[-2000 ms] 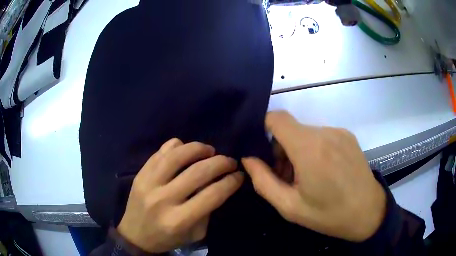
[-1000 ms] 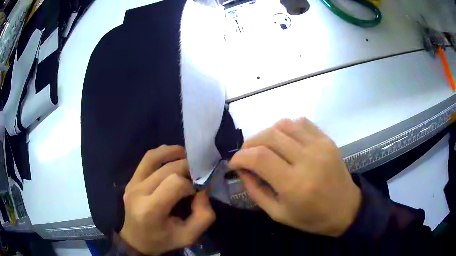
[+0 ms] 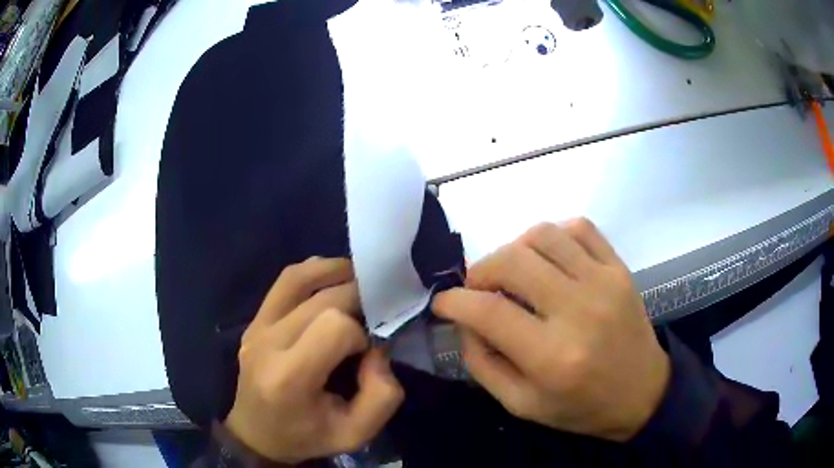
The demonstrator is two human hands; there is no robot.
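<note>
A large dark garment panel [image 3: 251, 174] with a curved left edge lies on the white table. Its right side is turned back, showing a pale white piece [image 3: 379, 183] that narrows towards the hands. My left hand [image 3: 315, 361] pinches the lower end of the white piece and seam edge between thumb and fingers, over the dark panel. My right hand [image 3: 558, 329] pinches the dark end of the same seam edge [image 3: 407, 322] just to the right. The fingertips partly hide the edge.
Green-handled scissors [image 3: 663, 32] lie at the top right, near the needle plate area [image 3: 471, 5]. A thin orange stick [image 3: 823, 137] is at the far right. Black and white cut pieces [image 3: 73, 174] are stacked at the left. A measuring tape [image 3: 732, 279] runs along the front edge.
The panel's right side has been folded back since two seconds ago, exposing the white piece. Both hands have gone from the dark surface to the seam edge. Over the last second they shifted only slightly.
</note>
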